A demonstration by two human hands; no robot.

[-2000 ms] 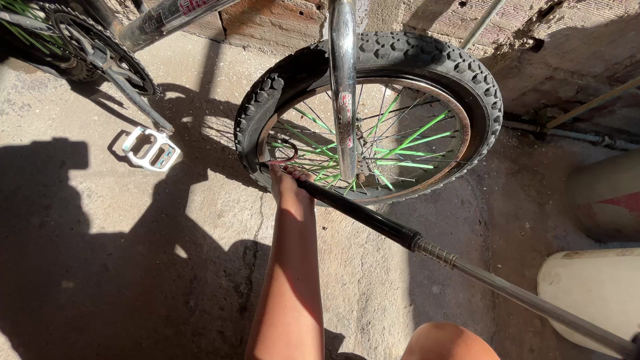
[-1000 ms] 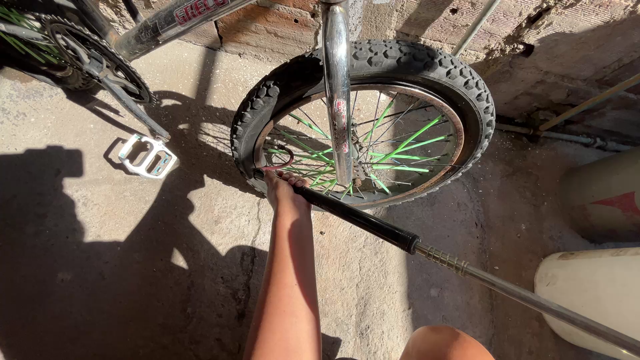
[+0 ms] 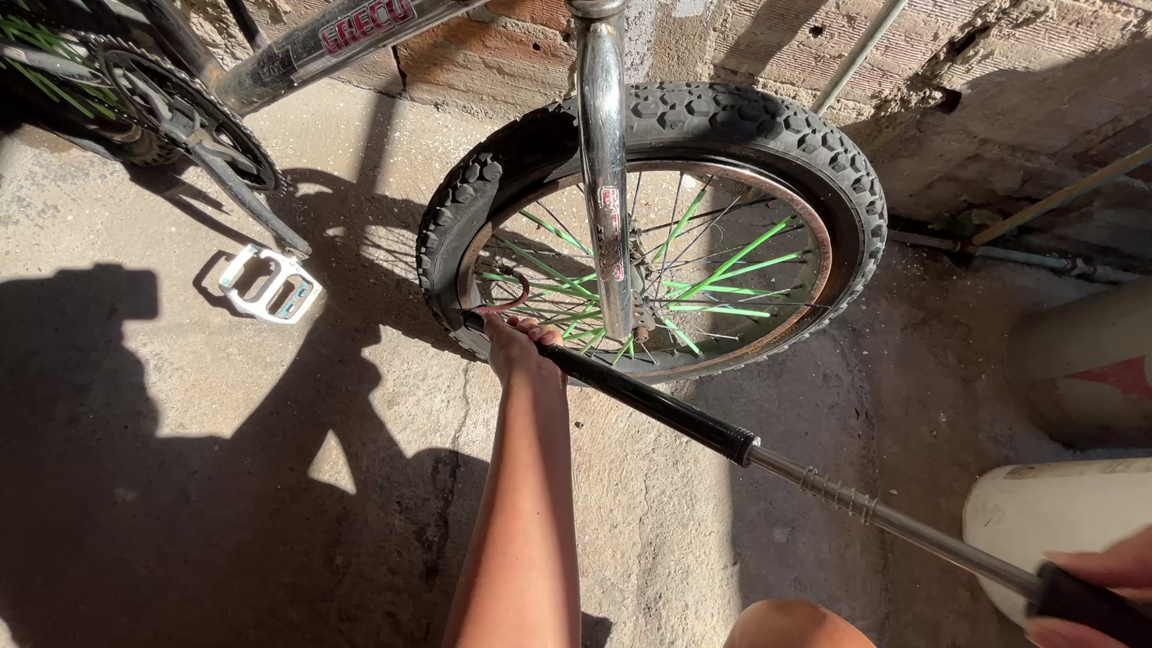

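My left hand [image 3: 522, 346] is closed around the black barrel end of a bicycle hand pump [image 3: 652, 400], beside the rim of the bicycle's front wheel [image 3: 760, 117]. A thin reddish hose [image 3: 520, 292] curves from the pump's end near the rim; its connection is hidden. The pump's metal rod [image 3: 936, 544] is drawn far out and carries a coil spring. At the lower right edge my right hand [image 3: 1089, 585] grips the black pump handle, partly out of view. Green sleeves cover several spokes, and the chrome fork [image 3: 605, 180] stands over the hub.
A white pedal [image 3: 270, 283] and the crank with chainring [image 3: 189, 117] are at the upper left. Behind the wheel is a rough brick wall [image 3: 504, 63] with thin pipes along it. A white container [image 3: 1053, 504] and a greyish one [image 3: 1093, 378] stand at the right.
My right hand and the pump handle have come into view at the lower right. My left hand still holds the barrel by the rim.
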